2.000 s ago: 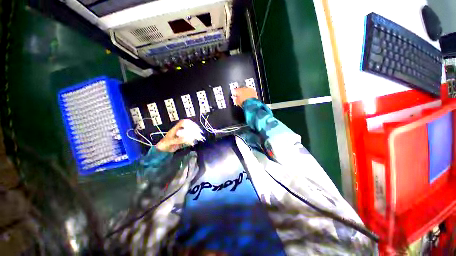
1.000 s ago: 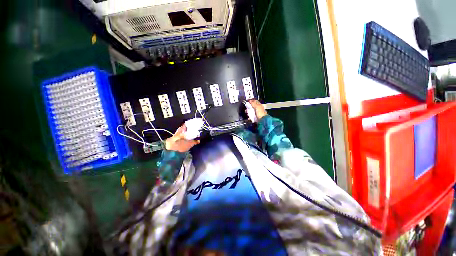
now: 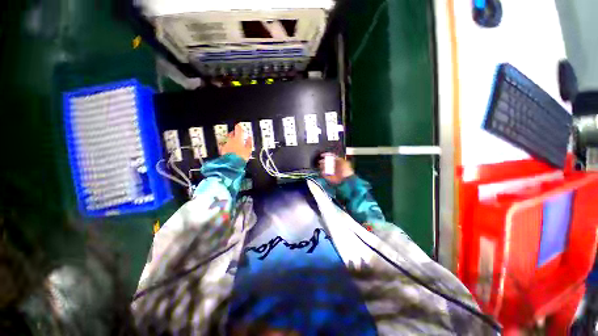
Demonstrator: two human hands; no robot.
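Observation:
A row of several pale upright sockets (image 3: pixel 290 130) with dark holes is fixed on the black fixture board (image 3: pixel 295 98). My left hand (image 3: pixel 237 142) is over the row near its middle, fingers at a socket; whether it holds a piece is hidden. My right hand (image 3: pixel 336 168) is at the board's near right edge, holding a small white piece (image 3: pixel 328 164). White leads (image 3: pixel 267 161) loop from the middle sockets, and more loop at the left end. A blue tray (image 3: pixel 80 152) with rows of white pieces stands at the left.
A test rack (image 3: pixel 246 33) stands behind the board. At the right, a white table (image 3: pixel 459 72) bears a black keyboard (image 3: pixel 530 113) and a mouse (image 3: pixel 486 12). A red bin (image 3: pixel 518 230) with a blue sheet stands at the near right.
My left hand has moved from the near edge up to the middle sockets, and the white bundle it held no longer shows. My right hand has shifted slightly nearer with its white piece.

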